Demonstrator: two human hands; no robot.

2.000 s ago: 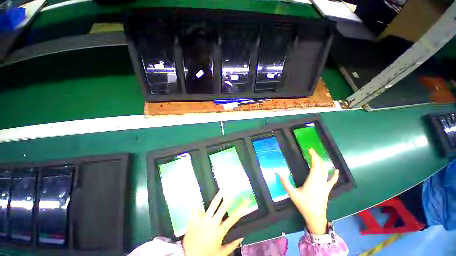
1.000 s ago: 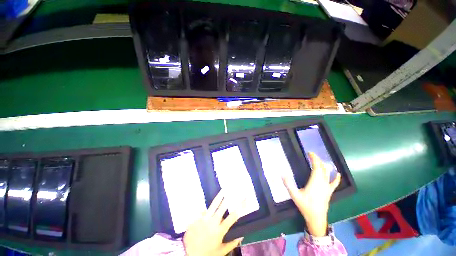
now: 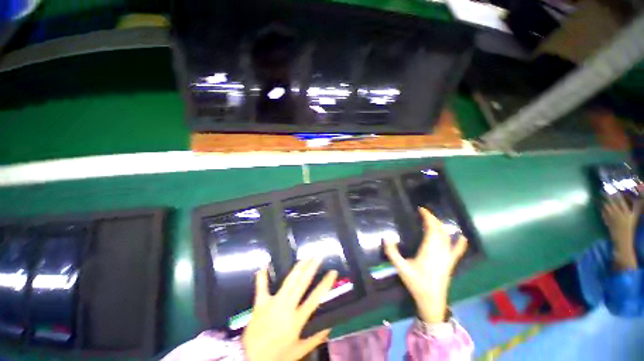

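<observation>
A black phone tray (image 3: pixel 277 197) lies at a slant in front of me with phones side by side. The displays are now dark, with lamp glare across them. The leftmost phone (image 3: pixel 239 262) has a green strip at its bottom, the second phone (image 3: pixel 311 229) shows red near its bottom, and the third phone (image 3: pixel 373 218) shows green there. My left hand (image 3: pixel 286 310) is spread over the lower part of the first two phones. My right hand (image 3: pixel 428 264) is spread over the rightmost phone (image 3: pixel 422 194) and the third phone's edge. Neither hand grips anything.
A raised rear tray (image 3: pixel 441 84) with dark phones stands on a wooden board (image 3: pixel 247 143), with a pen (image 3: pixel 318 138) there. Another phone tray (image 3: pixel 161 282) lies left. A metal bar (image 3: pixel 565 92) slants at right. Another person's hand (image 3: pixel 621 222) is at a tray far right, near a red stool (image 3: pixel 540 297).
The phone displays went from green, white and blue, to mostly white, to dark. My hands stay over the tray, the left one more spread. Another person's hand has appeared at right.
</observation>
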